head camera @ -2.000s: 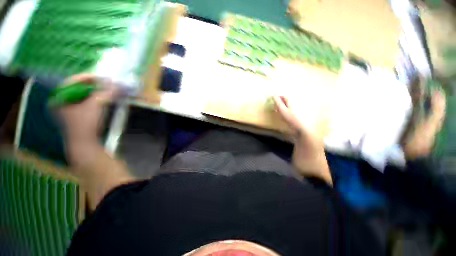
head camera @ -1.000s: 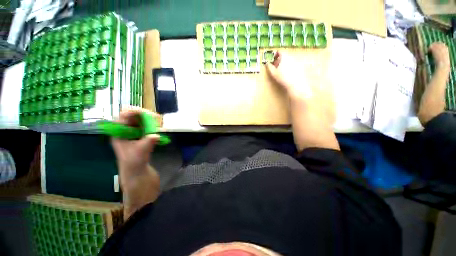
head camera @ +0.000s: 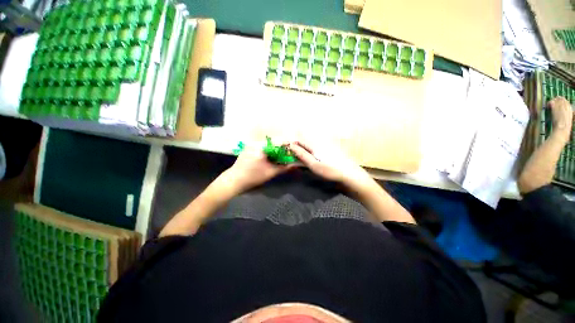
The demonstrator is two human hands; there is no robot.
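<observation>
A bright green clump of pieces (head camera: 279, 152) is between my two hands at the bench's front edge. My left hand (head camera: 253, 165) holds the clump from the left. A small green bit shows at its left side. My right hand (head camera: 310, 158) has its fingers on the clump's right side; whether it grips a single piece is too small to tell. Behind them, a tan cardboard sheet (head camera: 391, 126) carries rows of green square pieces (head camera: 315, 57) along its far edge, with more rows at the left than at the right.
A black phone (head camera: 210, 101) lies left of the cardboard, beside a tall stack of green grids (head camera: 88, 57). Loose white papers (head camera: 495, 129) lie at right. Another stack (head camera: 63, 258) is low at left. Another person's arm (head camera: 547, 151) reaches onto a stack at far right.
My right hand has left the rows on the cardboard and come back to my left hand, which has moved right with the green clump. The left part of the rows has gained pieces.
</observation>
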